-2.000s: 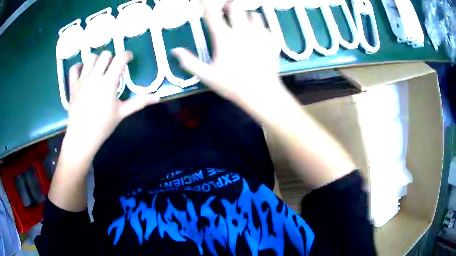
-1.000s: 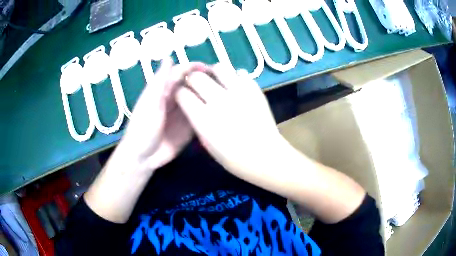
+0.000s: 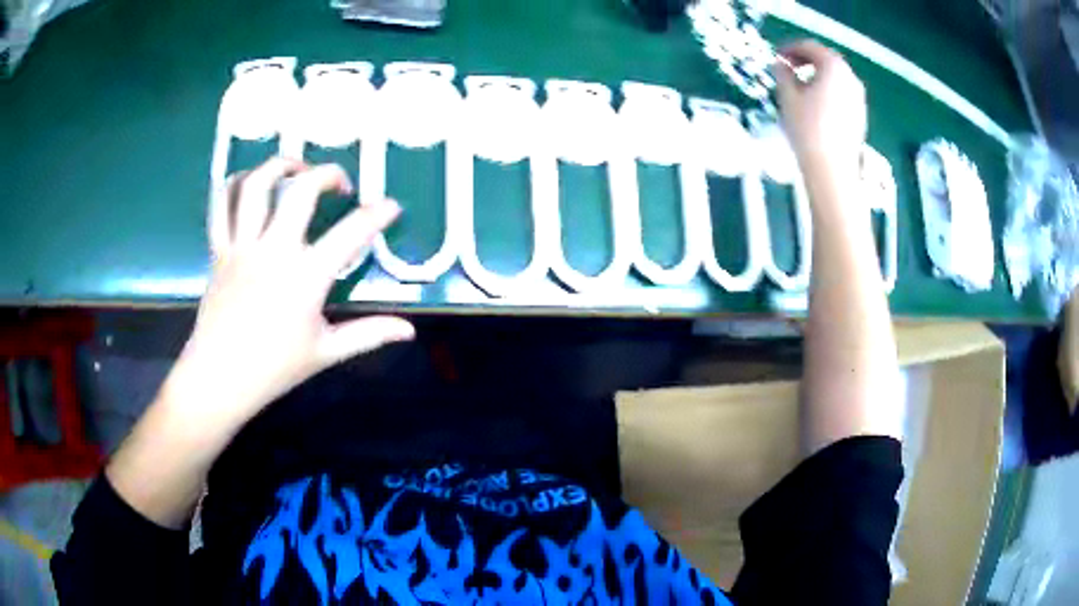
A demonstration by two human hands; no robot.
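A row of several white loop-shaped plastic housings (image 3: 417,109) lies side by side on the green bench, disc ends away from me. My left hand (image 3: 278,260) is over the left end of the row, fingers spread and holding nothing. My right hand (image 3: 822,101) reaches over the right part of the row to a loose pile of small white pieces (image 3: 731,45). A small white piece (image 3: 805,72) shows at its fingertips. My right forearm hides part of the housings at the right.
Stacked white housings (image 3: 956,213) and a crinkled clear plastic bag (image 3: 1041,219) lie at the right of the bench (image 3: 107,178). A grey metal plate (image 3: 393,11) is at the top left. An open carton (image 3: 710,456) stands below the bench edge. A red stool (image 3: 47,397) is at lower left.
My hands were together in front of the row and have separated. My left hand has moved left and opened; my right hand has moved right to the small pieces. The view has shifted.
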